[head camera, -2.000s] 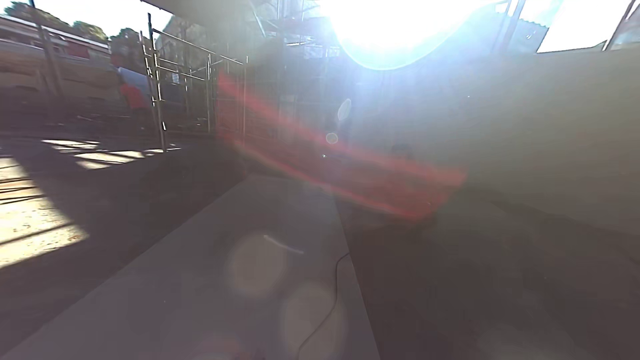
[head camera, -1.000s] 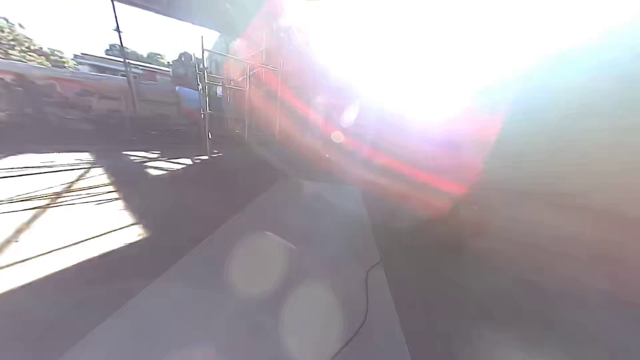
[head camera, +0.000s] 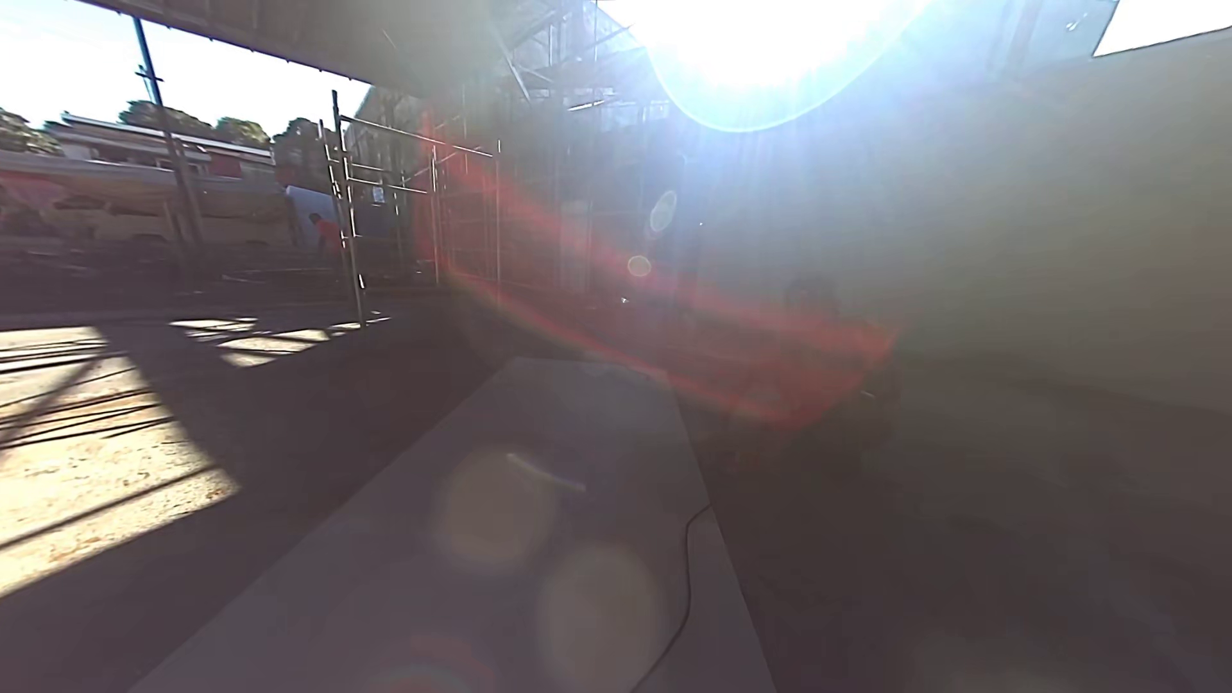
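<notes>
Neither my left hand nor my right hand shows in the head view. In front of me a long, flat, pale panel (head camera: pixel 433 539) lies low down and runs away from me. A thin dark cable (head camera: pixel 688 568) crosses its right edge and curves down toward the bottom of the view. Strong sun glare and lens flare veil the middle and the right, so what the panel is made of and what lies on it cannot be told.
Metal scaffolding (head camera: pixel 351 221) stands at the left and beyond the panel. A person in a red top (head camera: pixel 329 231) is behind it. A pale wall (head camera: pixel 1039 231) runs along the right. A dim shape at the wall's foot is unclear. Sunlit ground (head camera: pixel 106 452) lies left.
The view has swung left and then partly back right. The panel and its cable show no plain change.
</notes>
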